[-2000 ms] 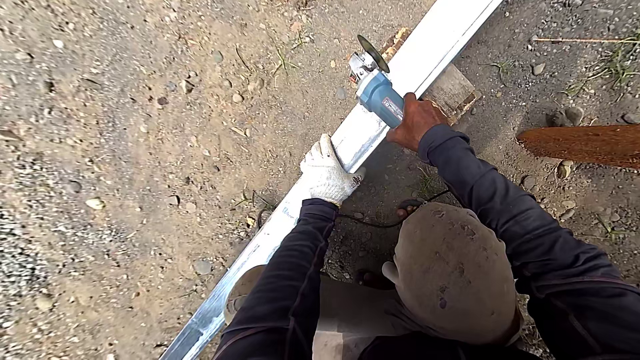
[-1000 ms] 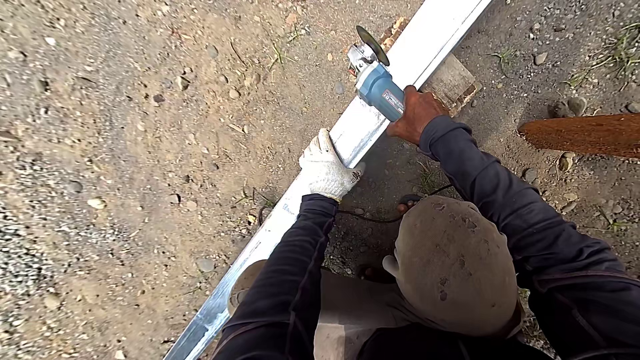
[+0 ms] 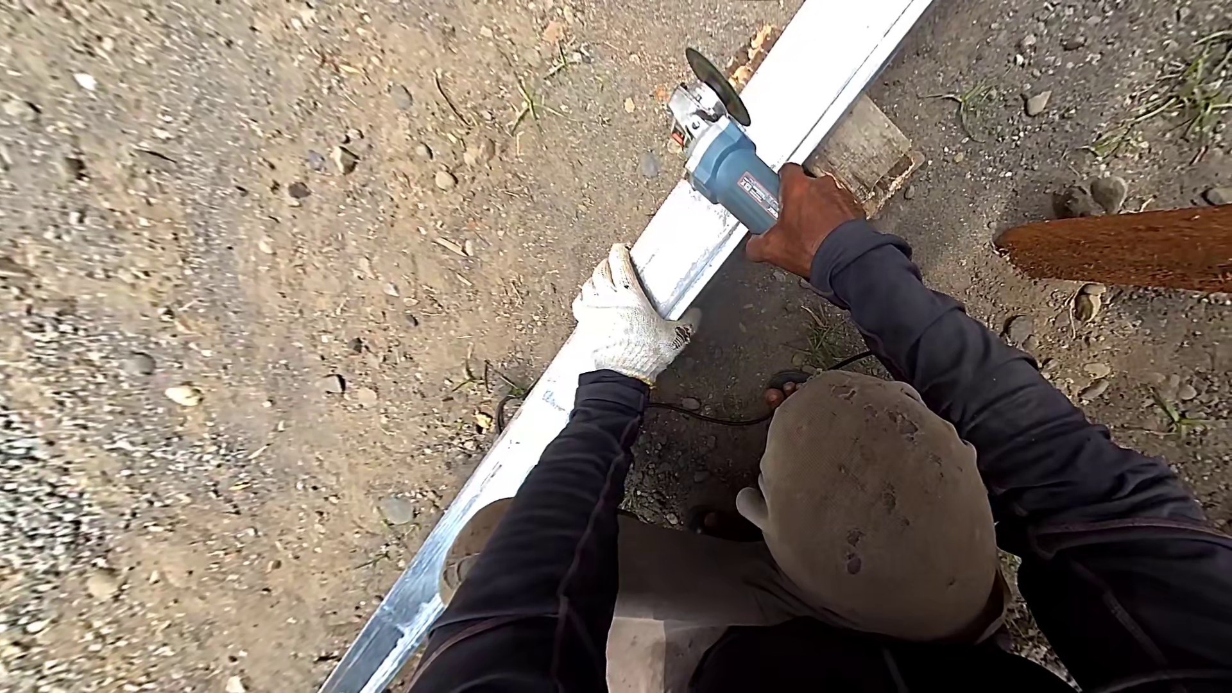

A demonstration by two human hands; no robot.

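Observation:
A long galvanized metal beam (image 3: 688, 226) runs diagonally from the lower left to the top. My left hand (image 3: 630, 322), in a white knitted glove, grips the beam near its middle, with the thumb over the near edge. My bare right hand (image 3: 808, 219) holds a blue angle grinder (image 3: 731, 168) by its body, above the beam. The grinder's thin disc (image 3: 718, 85) stands tilted at the beam's far edge; whether it touches the metal I cannot tell. My right palm is hidden.
A wooden block (image 3: 861, 149) lies under the beam. A rusty brown piece (image 3: 1121, 248) lies at the right on gravelly ground with stones. A dark cord (image 3: 717, 420) runs behind my knee (image 3: 881, 500), near my foot.

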